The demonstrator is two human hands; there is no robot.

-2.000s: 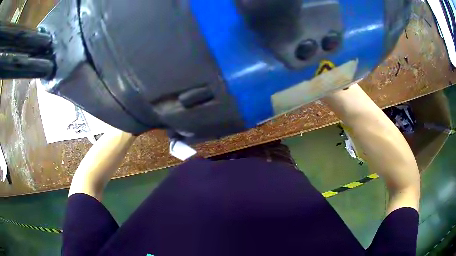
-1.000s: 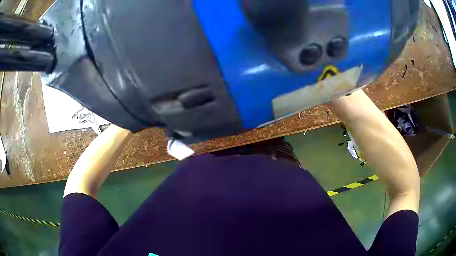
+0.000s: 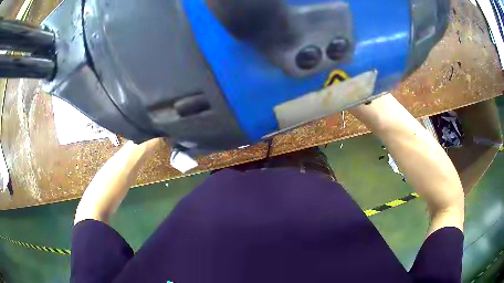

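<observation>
The blue and dark grey motor body of the cloth cutting machine fills the upper middle of the view. My left forearm reaches up under its left part, and my left hand is hidden behind the motor. My right forearm reaches up under its right part, and my right hand is also hidden. A white sheet with thin printed lines lies on the table left of the motor, partly covered by it. The cutter's base and blade are hidden.
The brown wooden table has its near edge just before my body. An open cardboard box with dark and white scraps stands below the edge at right. White-topped pieces lie at the far upper right. Yellow-black tape marks the green floor.
The motor body has shifted to the left in view. Both forearms remain under it, with the left one reaching slightly further right. A thin dark strand now shows at the table edge below the motor.
</observation>
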